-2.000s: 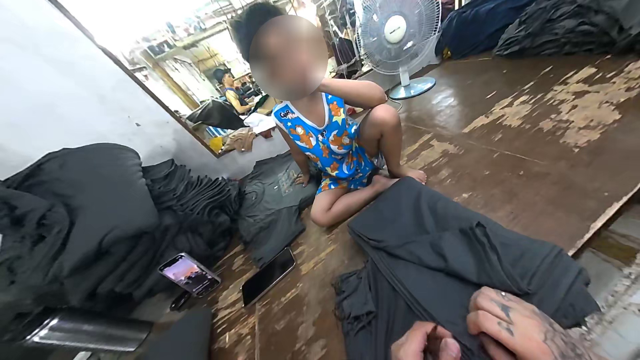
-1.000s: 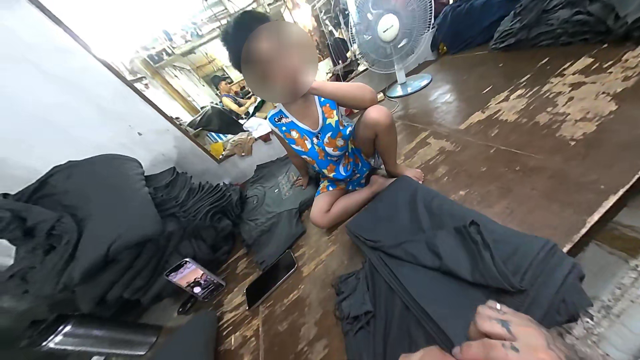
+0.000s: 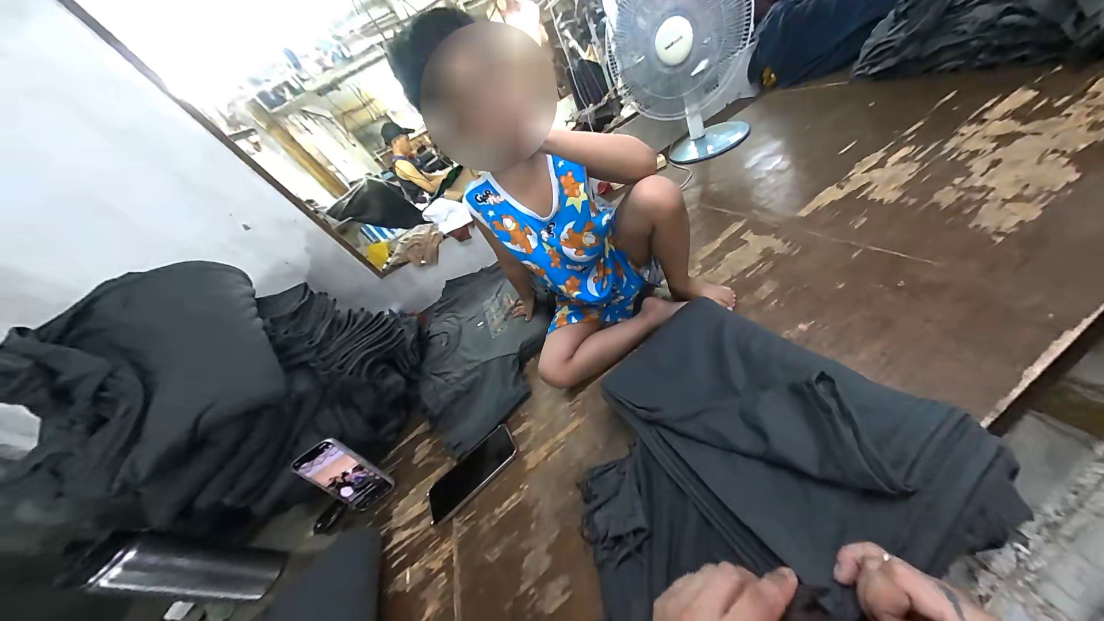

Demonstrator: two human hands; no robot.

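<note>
At the bottom edge of the head view, my left hand [image 3: 724, 593] and my right hand [image 3: 901, 585] are side by side with curled fingers. Between them a bit of dark fabric shows, pinched at the fingertips. Beneath and beyond them lies a folded pile of dark grey cloth [image 3: 776, 405] with a raised fold on top. The lower parts of both hands are cut off by the frame. My right hand bears a ring and a tattoo.
A person in blue patterned clothes [image 3: 573, 237] sits beyond the cloth. Two smartphones, one lit [image 3: 343, 474] and one dark [image 3: 472, 474], lie left of it. Dark garments [image 3: 181, 371] are heaped at left, near a shiny dark cylinder [image 3: 185, 569]. A fan [image 3: 677, 52] stands behind. Another person [image 3: 410, 164] sits farther back.
My left hand, mostly out of the frame one second ago, shows more now. My right hand has moved to the right of it, and dark fabric is pinched between them.
</note>
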